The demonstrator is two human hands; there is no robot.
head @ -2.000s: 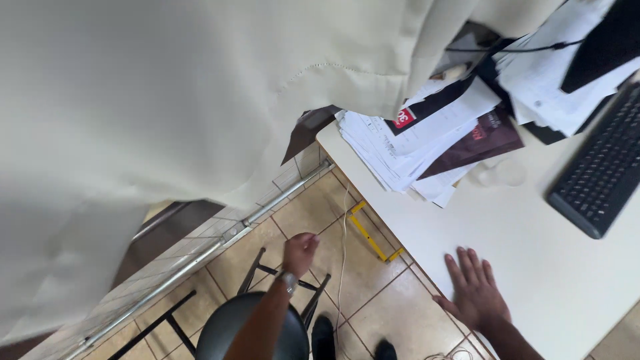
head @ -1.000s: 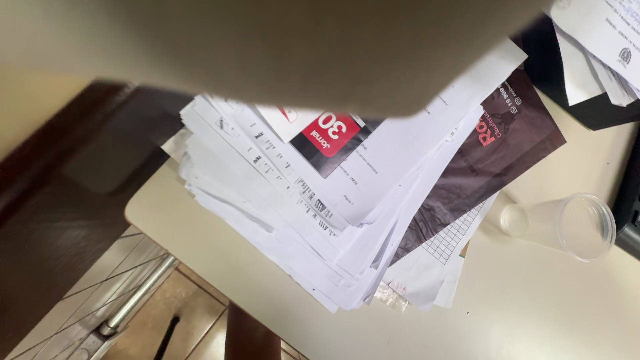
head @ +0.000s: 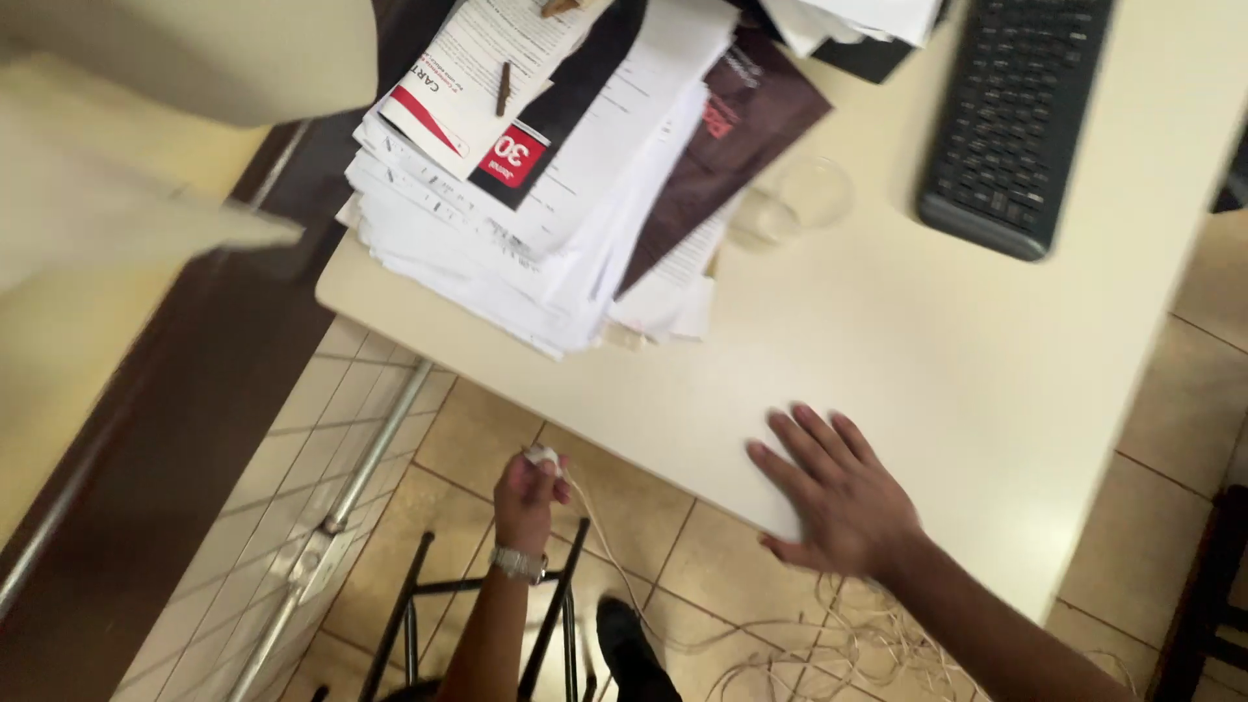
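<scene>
My left hand [head: 529, 497], with a metal-banded watch [head: 518, 565] at the wrist, is closed around a small white plug or connector [head: 542, 456] beyond the desk's edge, above the tiled floor. A thin pale cable [head: 603, 531] runs down from it to a tangle of cable [head: 848, 643] on the floor. My right hand [head: 840, 492] rests on the white desk [head: 702, 390] near its edge, fingers spread, holding nothing. Farther up the desk lies a stack of papers [head: 487, 283] with a dark printed bag or folder [head: 726, 156] partly under it.
A clear plastic cup [head: 814, 195] lies beside the papers, and a black keyboard [head: 1014, 127] is at the upper right. Under my left arm stands a black metal stool frame [head: 468, 585]. A metal conduit [head: 380, 444] runs along the tiled wall. Pale fabric [head: 195, 58] hangs at the upper left.
The pale fabric covered much of the view and now fills only the upper left corner. Both hands, out of view one second ago, are visible again. The white connector now shows in my left hand.
</scene>
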